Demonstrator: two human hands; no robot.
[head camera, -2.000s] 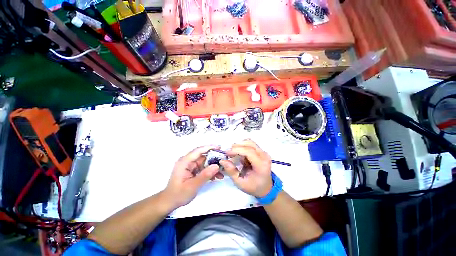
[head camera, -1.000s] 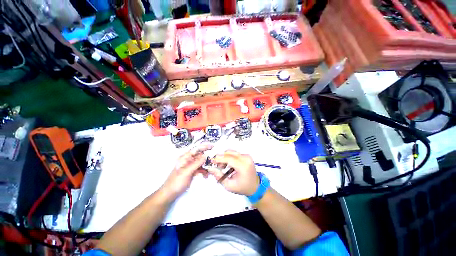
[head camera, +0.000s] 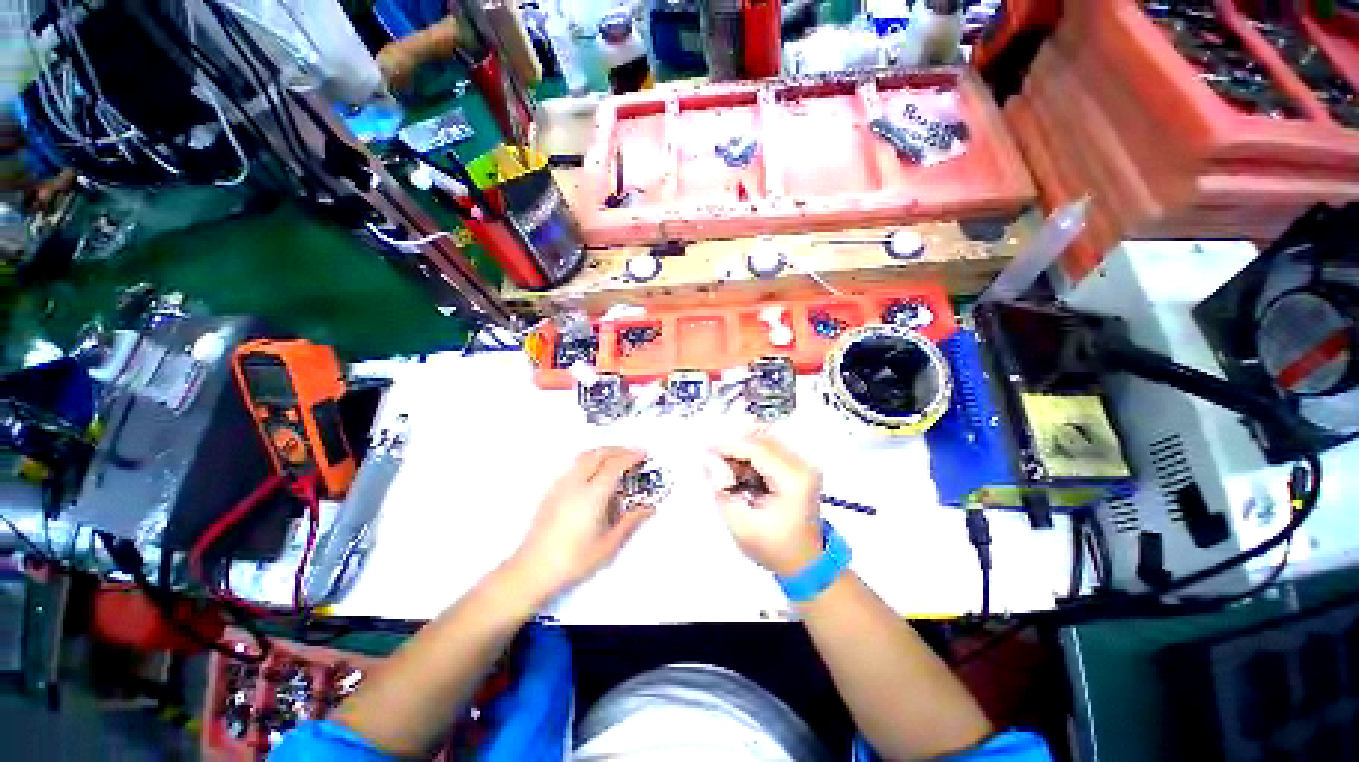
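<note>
My left hand (head camera: 578, 518) holds a small round silver device unit (head camera: 641, 485) between thumb and fingers above the white mat. My right hand (head camera: 772, 503), apart from it on the right, has its fingertips closed around a small dark part (head camera: 745, 476) that is too blurred to name. Three similar round circuit assemblies, left (head camera: 604, 395), middle (head camera: 686, 390) and right (head camera: 771, 384), lie in a row before the red parts tray (head camera: 716, 337). Thin dark tweezers (head camera: 848, 506) lie on the mat, right of my right hand.
A round tub (head camera: 887, 381) of dark parts stands right of the row, beside a blue box (head camera: 969, 417). An orange multimeter (head camera: 294, 417) and a long grey tool (head camera: 358, 514) are at left. A wooden rail and foam tray (head camera: 812, 157) lie behind; a fan (head camera: 1304, 335) is at right.
My hands have moved apart; they were together around the unit. The unit stays in my left hand with its circuit face now showing. The camera view has turned, shifting the bench rightward since one second ago.
</note>
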